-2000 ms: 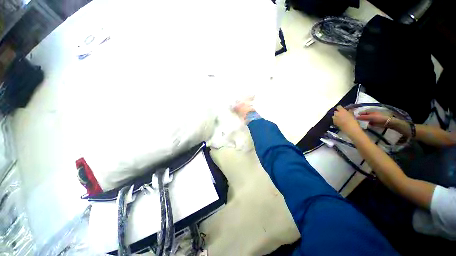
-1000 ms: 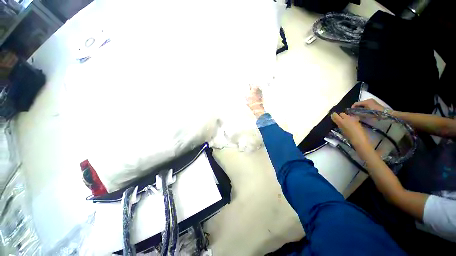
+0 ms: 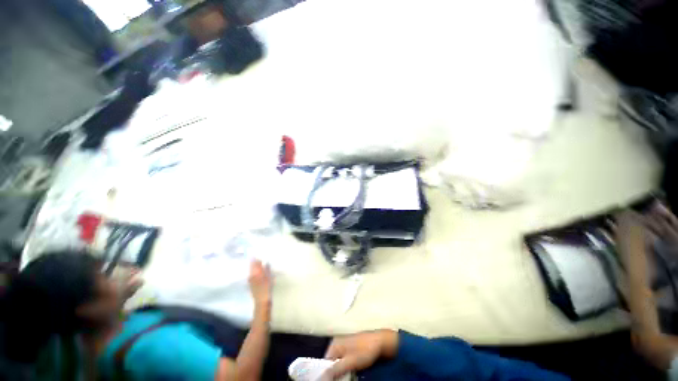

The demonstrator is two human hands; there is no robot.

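My right hand [image 3: 360,353], in a blue sleeve, is at the bottom edge, closed on a small white piece [image 3: 312,367] that the picture's edge cuts off. My left hand is not in view. A black-and-white handbag [image 3: 390,187] lies on the table above my right hand, apart from it. Its looped handles [image 3: 362,201] look film-wrapped, and a pale strip [image 3: 352,292] hangs by them. Loose white crumpled pieces [image 3: 476,192] lie right of the bag. The picture is blurred.
A person in a turquoise top [image 3: 167,344] is at the lower left, a hand over clear plastic [image 3: 215,257]. Another person's arm [image 3: 637,279] reaches over a second bag [image 3: 583,277] at right. A red object [image 3: 287,151] sits behind the first bag.
The view has swung left, so the bag shows nearer the middle and another person appears at left. My right hand has come back from the white heap area to the bottom edge, now with a white piece.
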